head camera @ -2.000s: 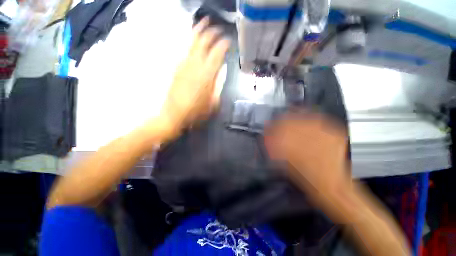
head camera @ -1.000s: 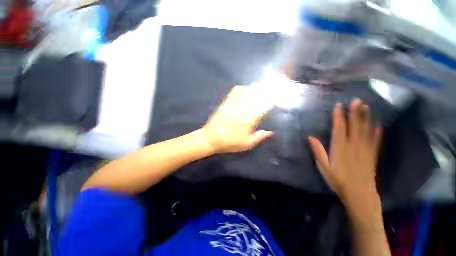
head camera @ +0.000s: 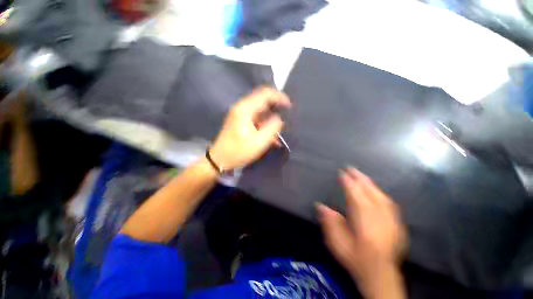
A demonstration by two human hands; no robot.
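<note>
A large charcoal-black garment panel [head camera: 350,111] lies on the white machine table, under and around both hands. My left hand [head camera: 248,131] is at the panel's left edge with its fingers curled. A thin pale line shows beside its fingertips; I cannot tell whether the hand holds it or anything else. My right hand [head camera: 368,230] is blurred, over the panel's near part, with fingers apart and nothing seen in it. A bright glare [head camera: 429,143] lies on the panel at the right, beside thin shiny metal lines. The needle and presser foot cannot be made out.
Flat dark pieces [head camera: 137,84] lie at the table's left, and another dark piece [head camera: 219,87] lies beside the panel. Rumpled dark cloth [head camera: 272,20] is at the back by a blue strip. Another person's arm [head camera: 22,146] shows at the far left.
The view has turned left, so the machine head has mostly gone out of the picture. My left hand has moved from near the glare to the panel's left edge, and its fingers have curled.
</note>
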